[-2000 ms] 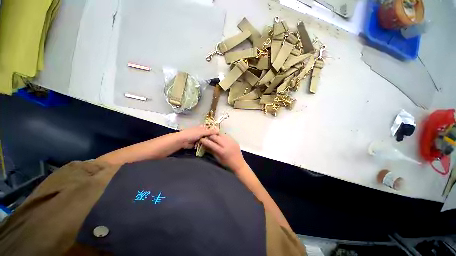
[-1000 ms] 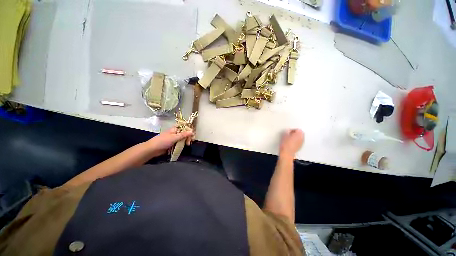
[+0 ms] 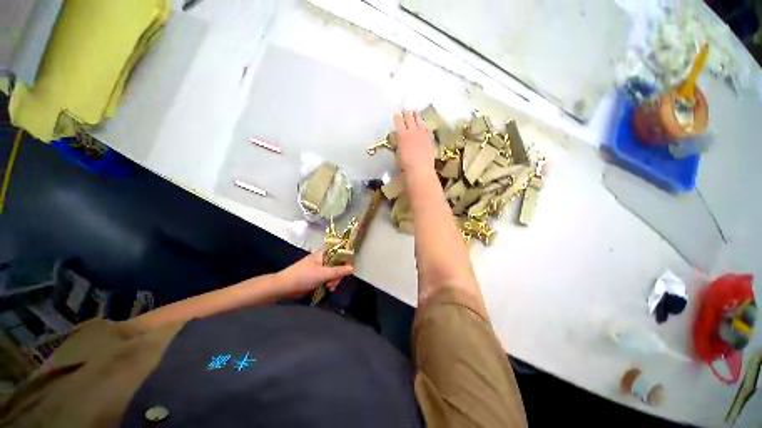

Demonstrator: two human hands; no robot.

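My left hand is closed around a bunch of strap tabs at the table's near edge, gold hooks pointing up. My right hand reaches onto the far left side of the heap of khaki-tan strap tabs, fingers extended; whether it touches or grips a tab cannot be told. My forearm hides part of the heap. A hammer with a brown handle lies between the bunch and the heap. A clear wrapped roll with a tab on top lies left of the hammer.
Two pinkish-white sticks lie at left, yellow sheets far left. A blue tray holds an orange-brown pot with a brush. At right are a red bag, a dark object, a squeeze bottle and a small jar.
My right hand has moved from the bunch to the table's near side, then up and left onto the heap. My left hand still holds the bunch. The camera view has shifted.
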